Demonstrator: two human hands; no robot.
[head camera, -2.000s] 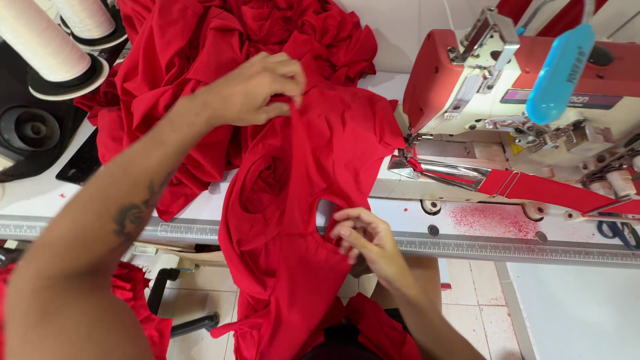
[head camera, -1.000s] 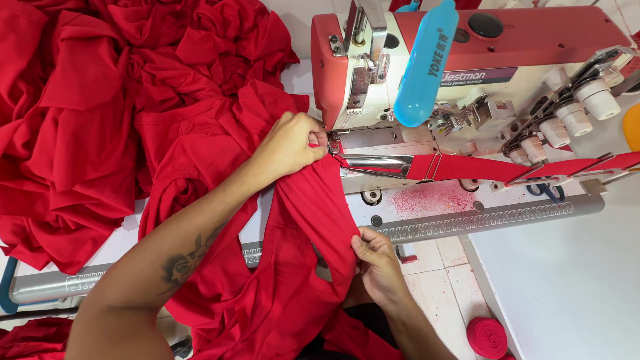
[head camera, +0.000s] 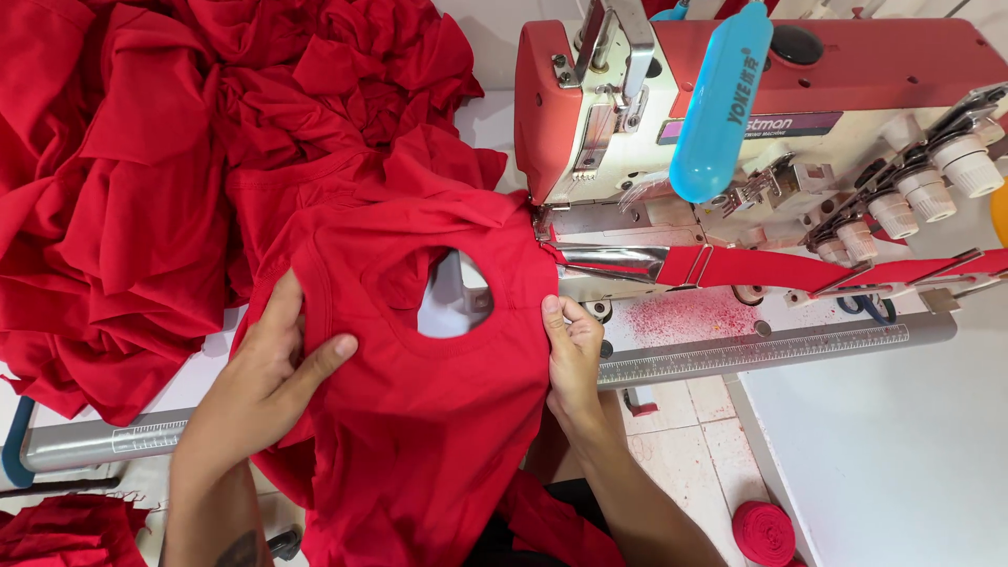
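Observation:
A red fabric garment (head camera: 425, 394) with a round neck opening lies spread between my hands, its upper right edge at the needle area of an industrial sewing machine (head camera: 756, 71). My left hand (head camera: 276, 370) grips its left side, fingers under the cloth and thumb on top. Pinched in my right hand (head camera: 571, 346) is the right edge, just below the presser foot (head camera: 543, 224). A red fabric strip (head camera: 756, 268) runs from the right through a metal folder (head camera: 618, 260) to the needles. The garment's lower part hangs over the table edge toward my lap.
A large heap of red fabric (head camera: 118, 197) covers the table's left side. A light blue tool (head camera: 720, 102) hangs before the machine. Scissors with blue handles (head camera: 866, 307) lie near the ruler-marked table edge (head camera: 756, 350). A red fabric roll (head camera: 764, 533) rests low at the right.
My left hand has moved from beside the needle area to the garment's left side. The neck opening now lies spread. My right hand has shifted up the garment's right edge toward the machine.

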